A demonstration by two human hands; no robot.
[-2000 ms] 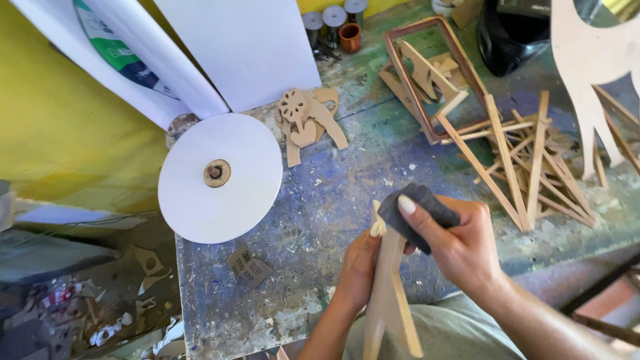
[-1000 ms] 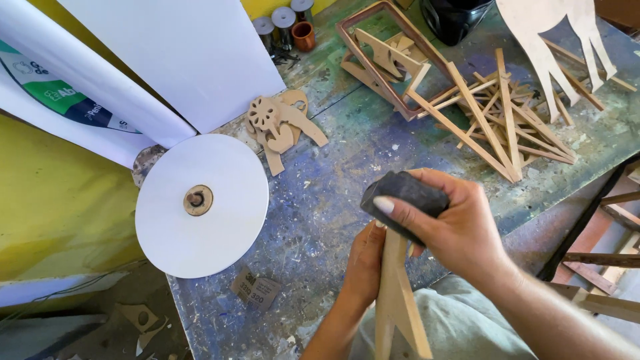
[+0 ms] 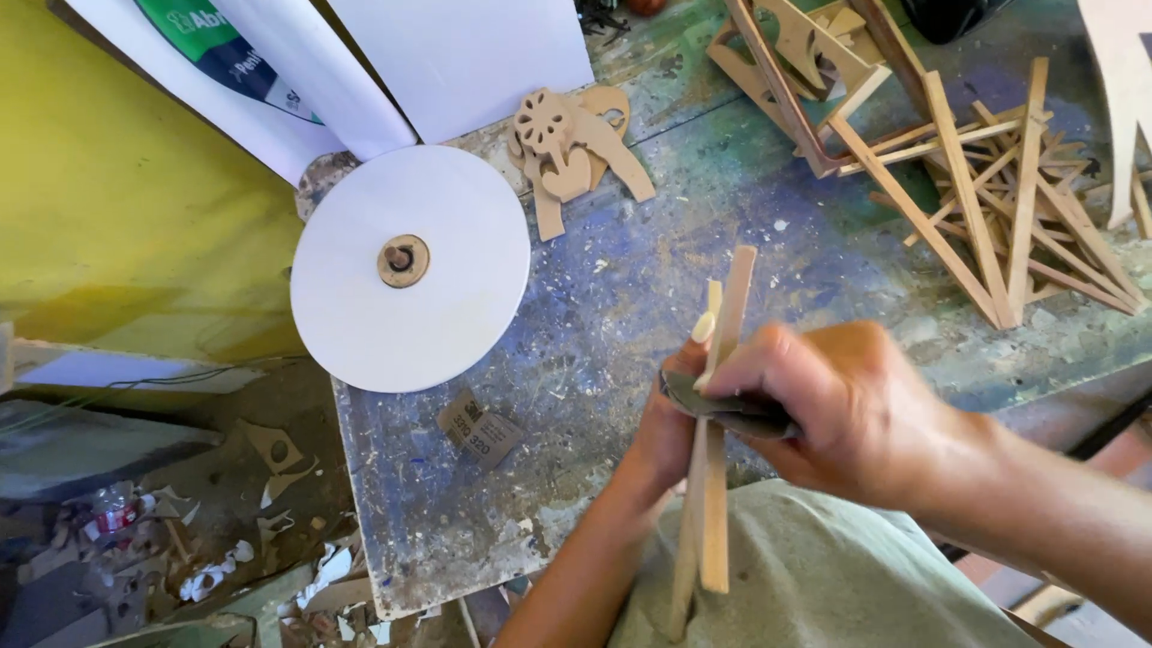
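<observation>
My left hand [image 3: 670, 427] grips a narrow wooden piece with two long legs [image 3: 714, 504], held upright over my lap at the table's front edge. Pinched in my right hand [image 3: 832, 405] is a folded sheet of dark sandpaper [image 3: 729, 408], which lies against the wood near its middle. Left of my hands, a brown 3M sandpaper piece [image 3: 479, 430] rests on the paint-stained table [image 3: 612, 297]. Farther back lie flat cut-out wooden shapes [image 3: 567, 148], one with a flower-like pattern.
A white round disc [image 3: 409, 268] with a wooden centre stands at the left, beside white panels [image 3: 468, 54]. At the right are a wooden frame [image 3: 787, 90], a pile of wooden strips [image 3: 1008, 198] and a pale cut-out with legs [image 3: 1120, 99]. Scraps litter the floor [image 3: 297, 504] at lower left.
The wooden piece has turned in my left hand, and its upper end now shows above my fingers. The sandpaper in my right hand has moved from the top end down along the wood.
</observation>
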